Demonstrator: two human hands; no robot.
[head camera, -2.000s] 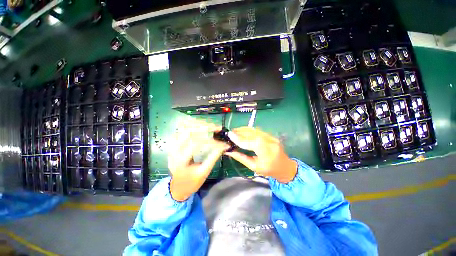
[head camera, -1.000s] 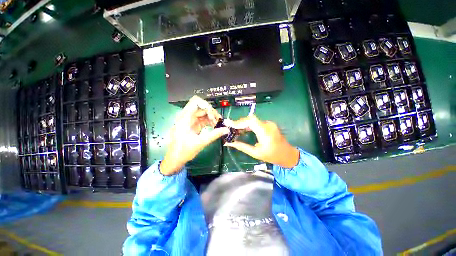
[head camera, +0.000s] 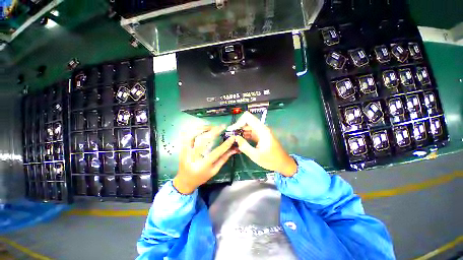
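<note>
A small black camera module (head camera: 233, 135) is held between the fingertips of both hands, just in front of the test fixture. My left hand (head camera: 203, 158) holds it from the left and my right hand (head camera: 263, 144) from the right, with thumbs and fingers around it. The fingers hide most of the module. The wide black test fixture (head camera: 238, 84) lies beyond the hands, with a red spot (head camera: 236, 110) on its front edge. Its raised socket (head camera: 232, 53) at the top holds a square module.
A blister tray (head camera: 339, 127) with many modules lies at the right. Sparser trays (head camera: 111, 183) lie at the left. A clear acrylic panel (head camera: 223, 28) stands behind the fixture. A metal handle (head camera: 304, 56) is at the fixture's right. Cables run from the fixture's front toward me.
The camera view has shifted slightly. My left hand's fingers have lowered and closed in around the module, and both hands are still on it.
</note>
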